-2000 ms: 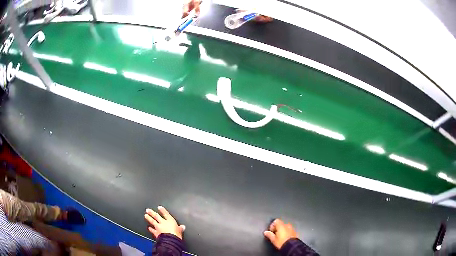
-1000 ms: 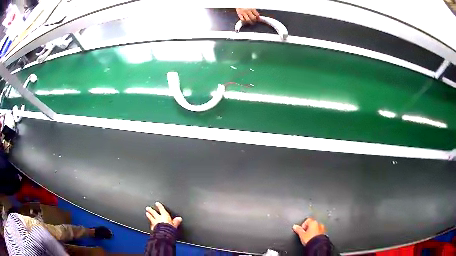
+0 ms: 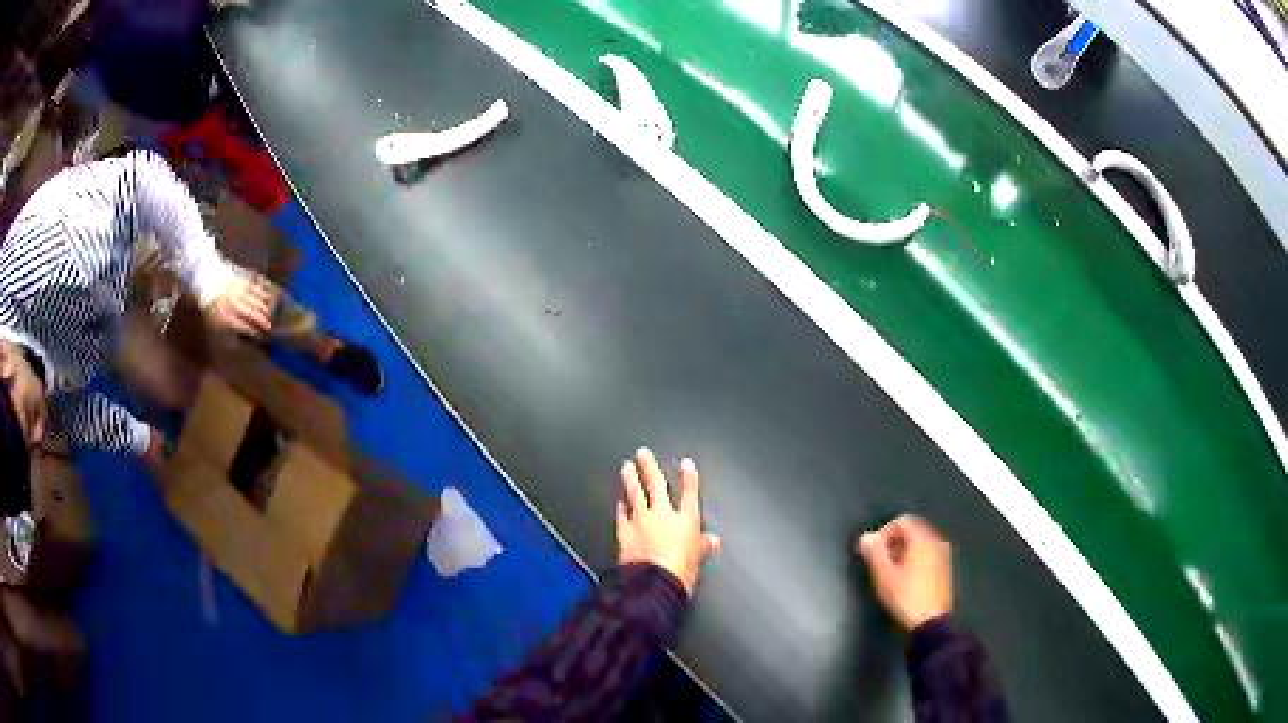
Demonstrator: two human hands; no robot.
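My left hand rests palm down on the black bench, fingers spread, holding nothing. My right hand is on the bench to its right, with fingers curled in and nothing visible in it. A white curved arm with thin red wires at one end lies on the green belt, beyond my hands. A white shell piece lies on the belt beside the near rail. Another white piece lies on the bench at the upper left.
A white curved arm rests at the far rail. A shell with a blue battery is on the far bench. A white rail separates bench and belt. At left are a seated person, an open carton and blue floor.
The view has swung left, showing more floor, the carton and the white piece on the bench. My hands stay on the bench, the left spread and the right curled.
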